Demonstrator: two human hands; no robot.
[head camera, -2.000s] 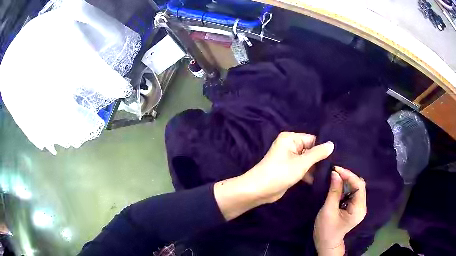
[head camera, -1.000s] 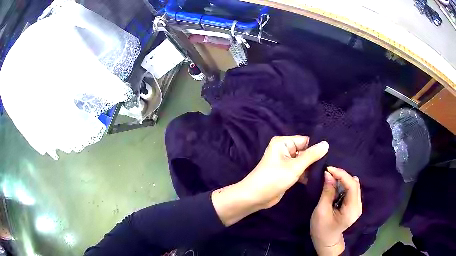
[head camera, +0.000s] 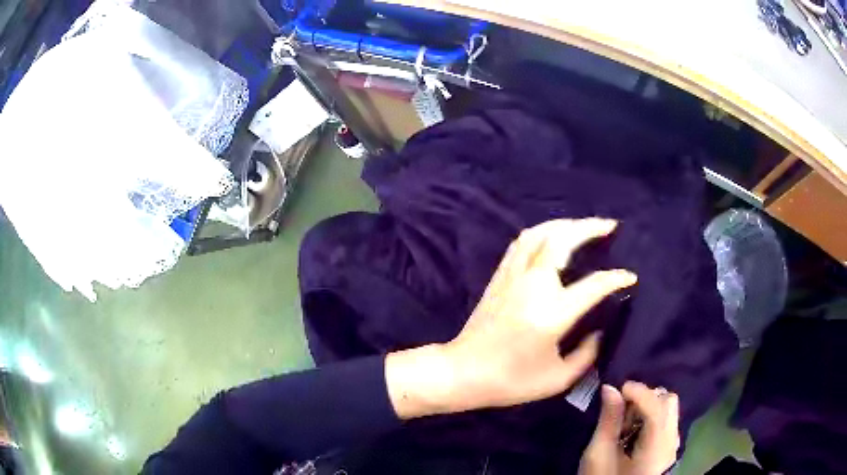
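Note:
The dark purple-black garment (head camera: 446, 213) lies heaped across the lap. My left hand (head camera: 520, 325) is over its middle, with the fingers spread and no clear grip on the cloth. A tiny glint shows by its fingertips; I cannot tell what it is. A small white label (head camera: 583, 390) shows on the cloth below that hand. My right hand (head camera: 636, 431) is at the lower right, cut off by the bottom edge, with thumb and fingers curled around a dark slim tool (head camera: 631, 429), mostly hidden. No needle or thread can be made out.
A white table (head camera: 641, 32) with a yellowish edge strip curves across the top right, bearing dark small items (head camera: 785, 26). White lace-edged cloth (head camera: 84, 158) hangs at left beside a cart. A clear round bin (head camera: 748, 274) stands under the table at right. The floor is green.
My left hand has opened from its pinch and spread over the cloth. My right hand has moved down towards the bottom edge, away from the left. The white label has come into view.

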